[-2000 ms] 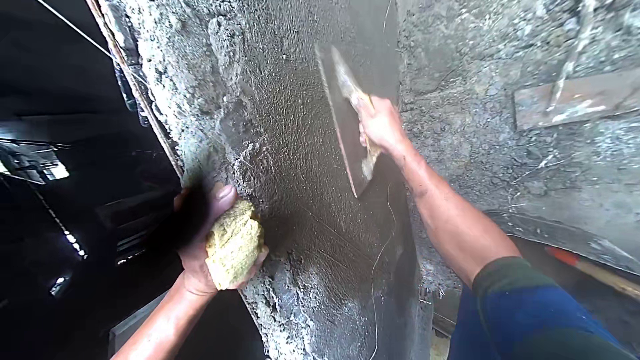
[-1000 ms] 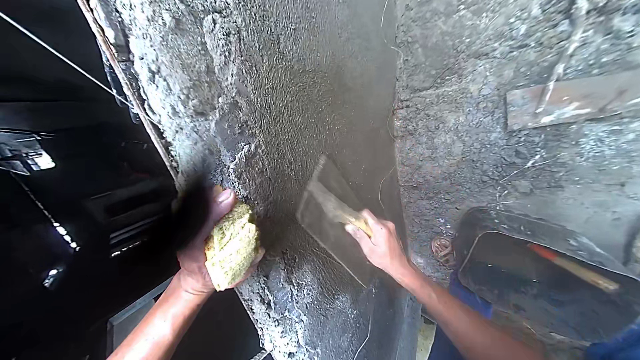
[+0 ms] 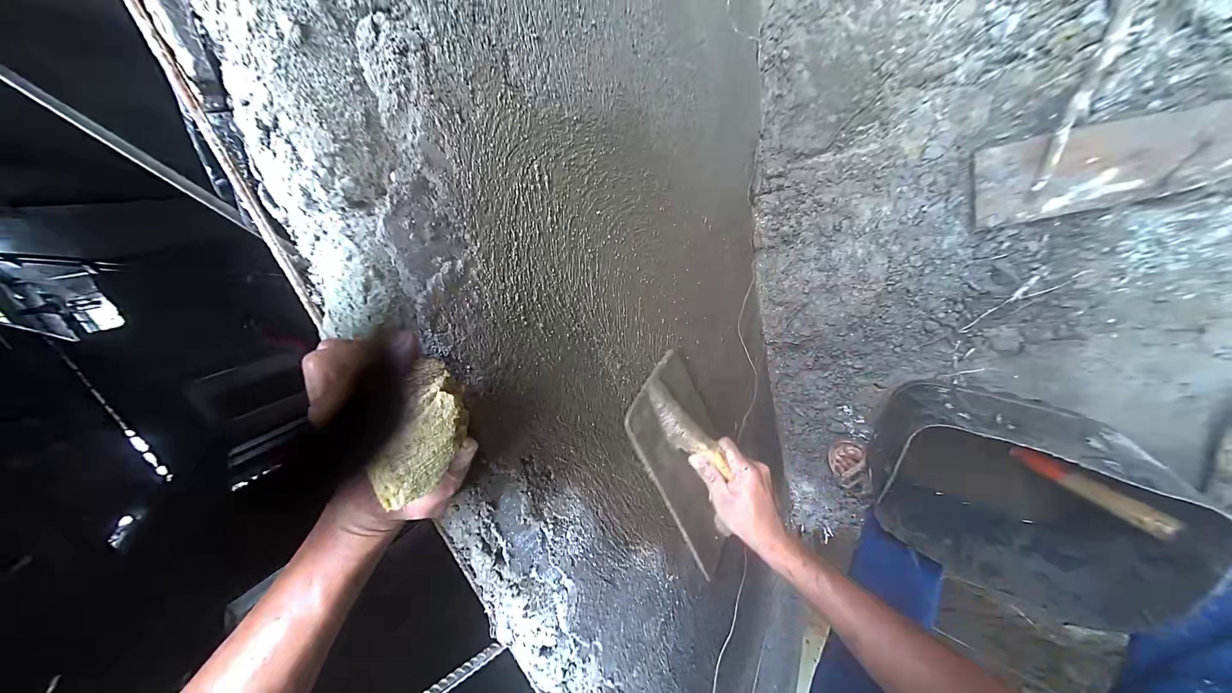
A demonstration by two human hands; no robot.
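Observation:
My left hand (image 3: 448, 481) grips a yellow sponge (image 3: 423, 443) at the rough left edge of a plastered surface (image 3: 577, 241); a dark blur hides part of that hand. Lower right of the middle, my right hand (image 3: 746, 491) holds a plastering float (image 3: 679, 462) by its handle, the flat blade tilted and lying against or very close to the damp grey mortar. Curved ridges mark the mortar above the float. A thin string (image 3: 746, 356) hangs along the right side of the plastered face.
A black tub (image 3: 962, 558) with dark liquid stands at the lower right, a tool's wooden handle with a red end (image 3: 1107, 491) in it. A board (image 3: 1107, 168) lies against the rough wall (image 3: 866, 192). A metal rod (image 3: 125, 149) crosses the dark space at left.
My right hand first came down the plastered face with the float, then moved somewhat further down and right. My left hand keeps hold of the sponge. The tub has come more fully into view.

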